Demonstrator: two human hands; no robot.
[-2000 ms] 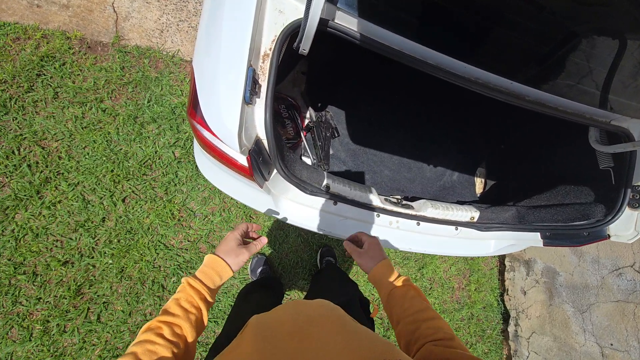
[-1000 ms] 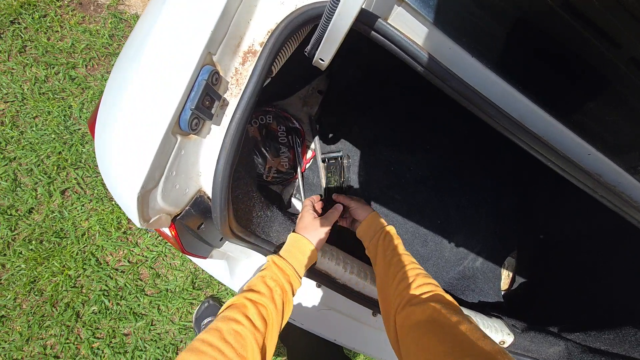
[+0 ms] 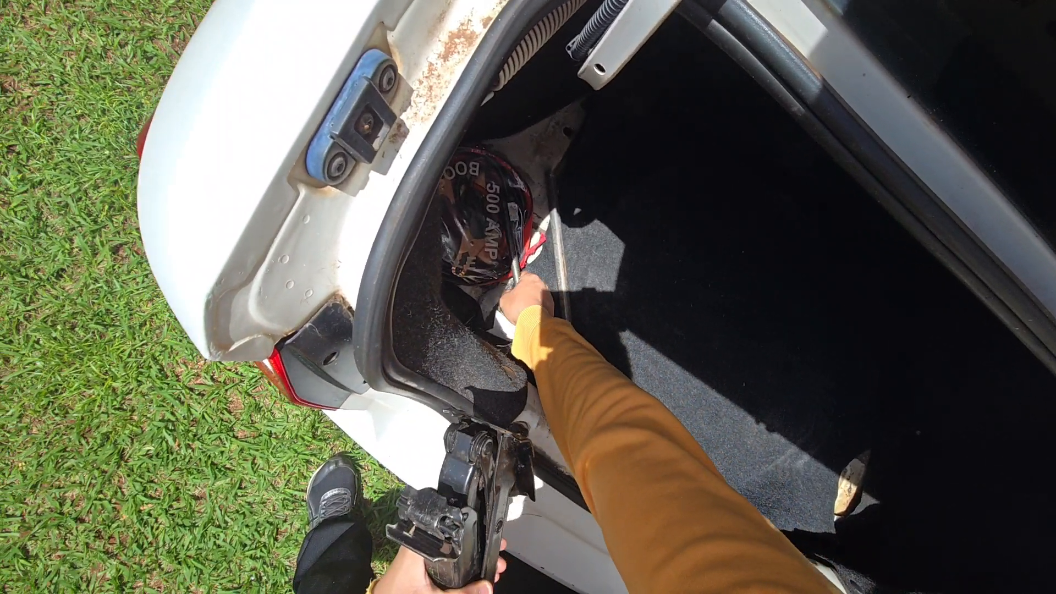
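Note:
My left hand [image 3: 429, 573] is closed around a black metal scissor jack [image 3: 466, 495], folded up, over the rear edge of the car trunk. My right hand [image 3: 525, 295] reaches into the trunk's left corner, its fingers curled on a thin metal rod [image 3: 516, 266]. Just beyond it lies a round clear bag of booster cables [image 3: 483, 214] with a red rim. A second metal rod [image 3: 560, 260] rests on the trunk floor beside the hand. What lies under the right hand is partly hidden.
The white car's rubber trunk seal [image 3: 375, 280] curves round the opening. A hinge arm [image 3: 627, 41] hangs at the top. A pale object [image 3: 850, 485] lies on the dark carpet [image 3: 709, 412]. Grass [image 3: 99, 371] is at the left.
The jack, in the trunk under both hands a second ago, is now in my left hand near the trunk's rear edge. My right hand has gone to the rod beside the cable bag.

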